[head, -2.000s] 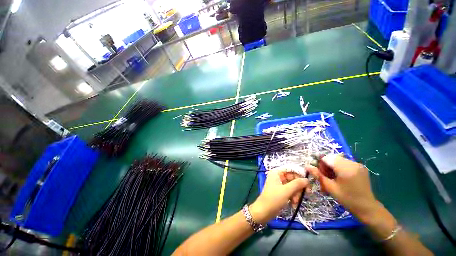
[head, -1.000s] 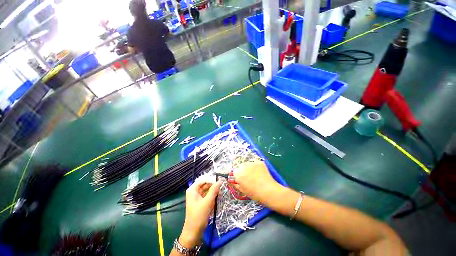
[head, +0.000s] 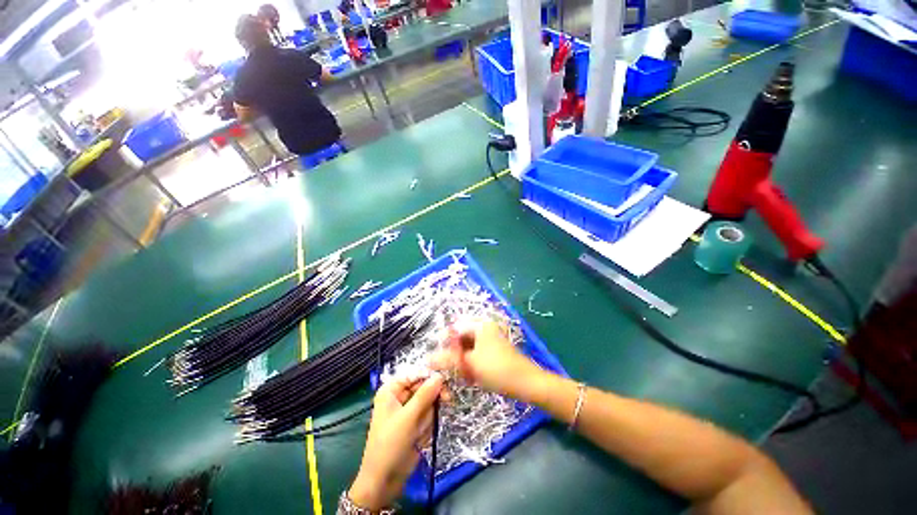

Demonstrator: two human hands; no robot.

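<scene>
My left hand [head: 397, 427] pinches a thin black cable [head: 434, 453] near its upper end, over a blue tray; the cable hangs down past the near rim. My right hand [head: 488, 357] is close beside the left fingertips, closed and blurred. The red-handled tool in it is mostly hidden by the fingers, with only a dark reddish patch showing. The cable end between the hands is too blurred to tell. The blue tray [head: 543, 354] is heaped with white-silver scraps [head: 478, 427]. A black cable bundle with pale ends [head: 332, 374] overlaps the tray's left side.
A second pale-ended bundle [head: 256, 327] lies beyond. Darker cable piles are at lower left. Stacked blue trays [head: 603, 191] sit on white paper [head: 654, 246]. Right are a steel ruler [head: 628, 284], green tape roll [head: 722, 247], red heat gun [head: 749, 171] and black cord [head: 704, 362]. A person stands beyond.
The view first swung right, bringing the heat gun and tape into view, then shifted slightly. Both hands stay together over the tray; the tool's red handles, seen a second ago, are now mostly covered.
</scene>
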